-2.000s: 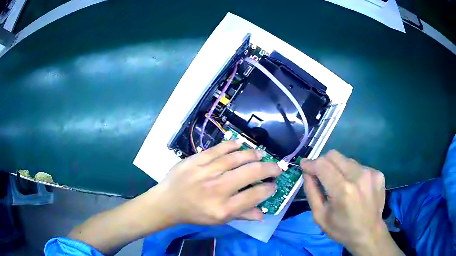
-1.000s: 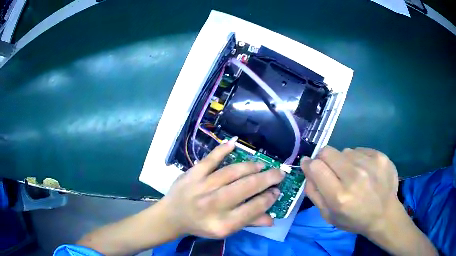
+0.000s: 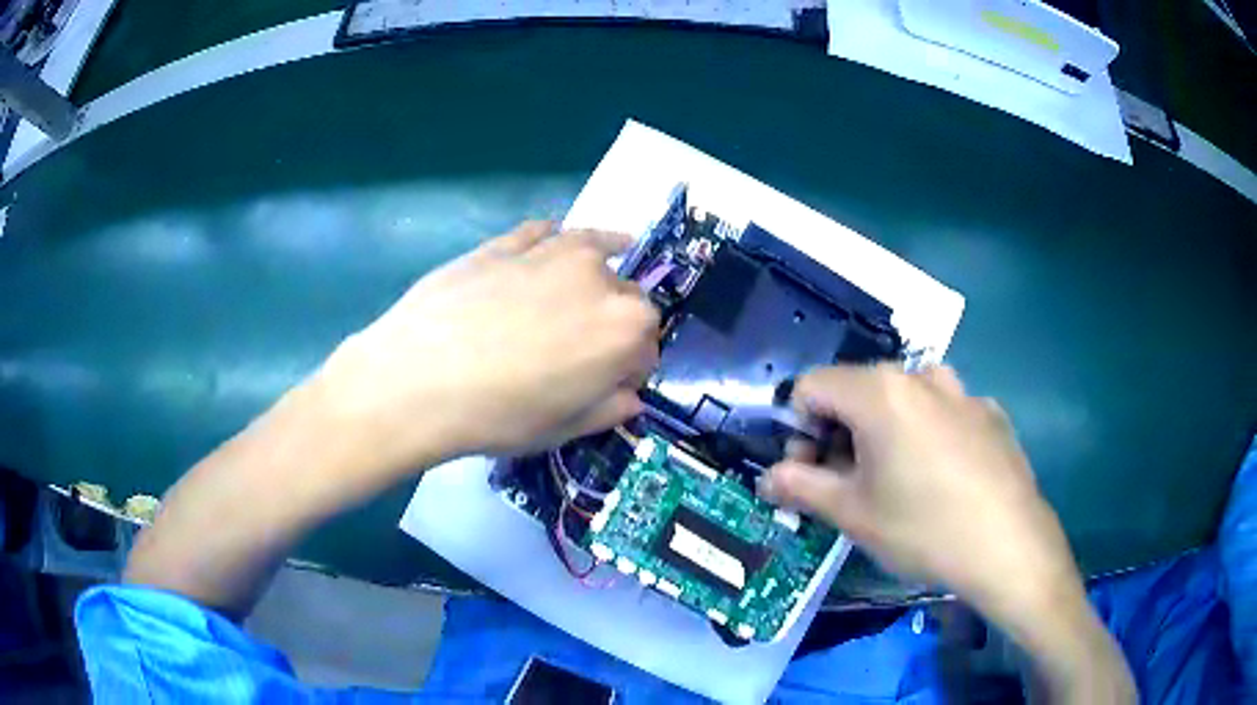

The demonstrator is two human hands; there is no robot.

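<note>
The projector unit (image 3: 772,324) lies open on a white sheet (image 3: 627,640), its black inside showing. The green main board (image 3: 717,551) lies at its near end, with a pale rectangle on a dark centre. Thin lead wires (image 3: 568,530) run at the board's left side. My left hand (image 3: 531,344) lies over the unit's left edge, fingers curled; what its fingertips touch is hidden. My right hand (image 3: 896,468) is over the unit's right side above the board, thumb and fingers bent around something dark and blurred. The pale ribbon arch does not show; my hands cover part of the unit.
A green bench (image 3: 276,262) surrounds the sheet. Beyond it, a white unit (image 3: 1013,41) with a yellow label lies on another sheet at the back right. A long dark-edged panel (image 3: 579,17) lies at the back. Blue clothing shows along the near edge.
My left hand has moved off the board up to the unit's left edge. My right hand has moved left and up. The board is uncovered, and the ribbon arch no longer shows.
</note>
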